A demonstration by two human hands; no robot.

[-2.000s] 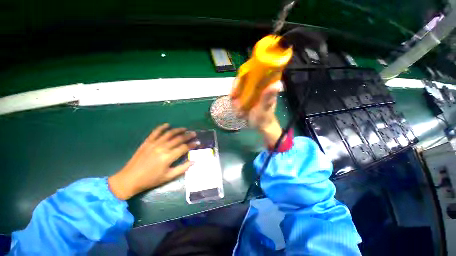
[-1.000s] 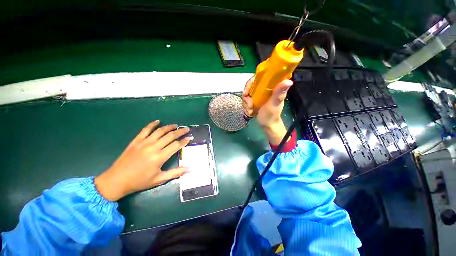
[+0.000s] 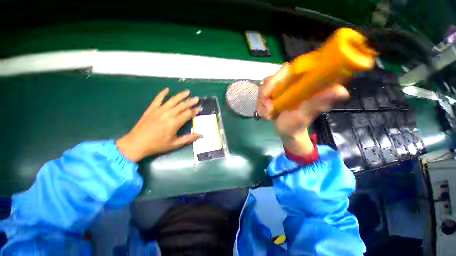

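Note:
A phone body (image 3: 207,131) lies on the green bench, dark at both ends with a white middle. My left hand (image 3: 165,124) rests beside it with fingers spread, the fingertips touching its left edge. My right hand (image 3: 295,107) is closed around the yellow-orange electric screwdriver (image 3: 320,72), which is blurred and tilted, its rear end up to the right. The screwdriver's tip is near the right edge of the round speckled screw plate (image 3: 243,98); whether it touches a screw cannot be told.
A glossy black compartment tray (image 3: 372,135) with black covers lies at right. A white strip (image 3: 175,65) edges the bench. Beyond it another phone (image 3: 257,43) lies on the green conveyor (image 3: 150,42). A grey box with a dark knob (image 3: 447,226) stands at far right.
The screwdriver has tilted further over to the right in my right hand, beside the screw plate. My left hand stays at the phone body. The whole view has shifted.

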